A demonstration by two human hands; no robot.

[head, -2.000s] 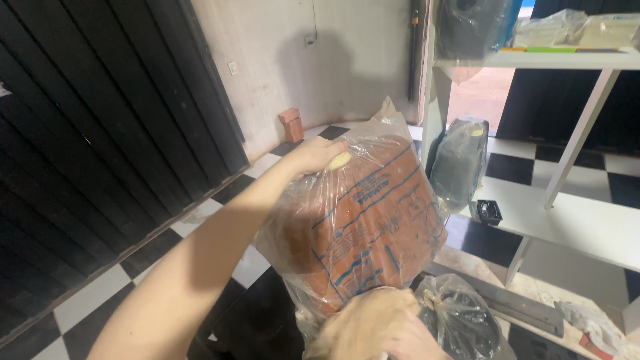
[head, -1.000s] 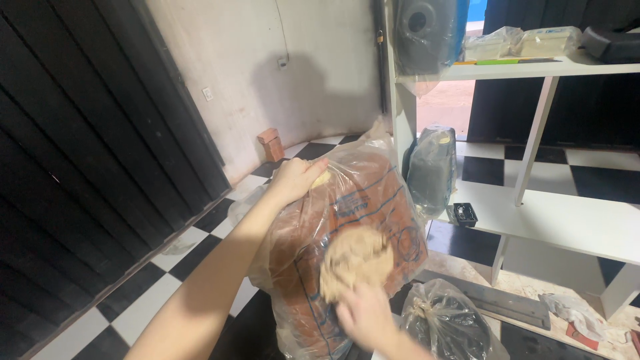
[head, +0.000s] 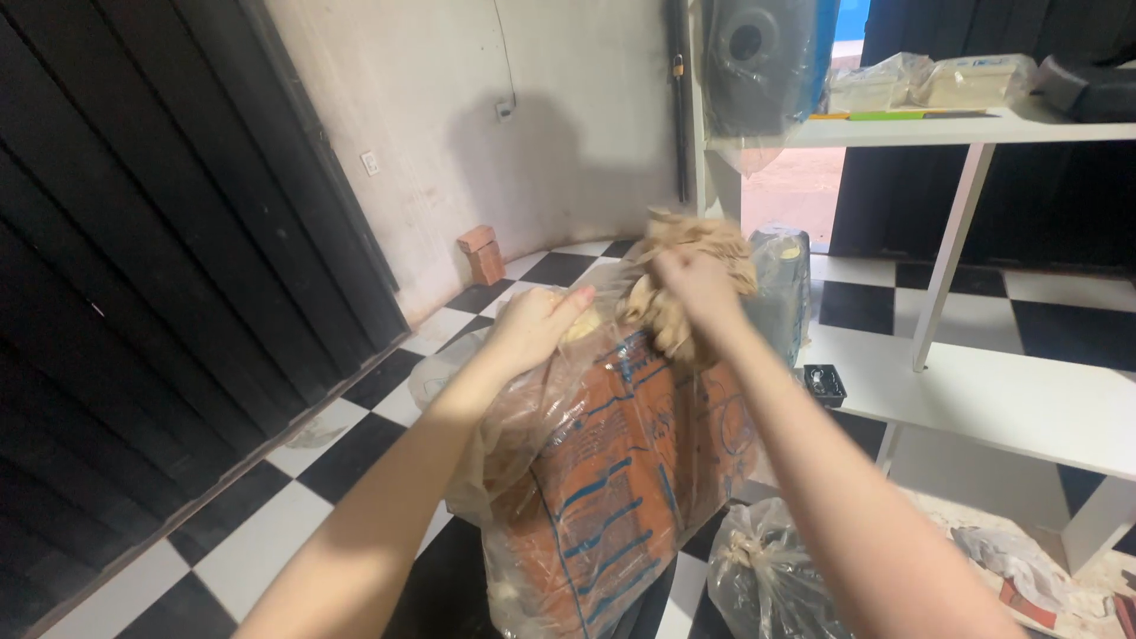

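A large orange-brown object wrapped in a clear plastic bag point(head: 603, 470) with blue printing stands tilted in front of me. My left hand point(head: 541, 328) grips the top left of the bag, its thumb beside a pale yellow piece point(head: 581, 327) under the plastic. My right hand point(head: 697, 280) holds a crumpled tan cloth point(head: 701, 240) against the upper right of the bag; hand and cloth are slightly blurred. What the plastic encloses cannot be told for certain.
White shelving point(head: 1003, 377) on the right holds bagged containers point(head: 972, 82) and a small black tray point(head: 825, 385). A tied clear bag point(head: 768, 568) with dark contents is at lower right. Bricks point(head: 482, 256) stand by the wall; a black corrugated metal door point(head: 177, 222) is left.
My right hand has moved with the tan cloth from the lower front of the wrapped object up to its top right. My left hand stays at the bag's top.
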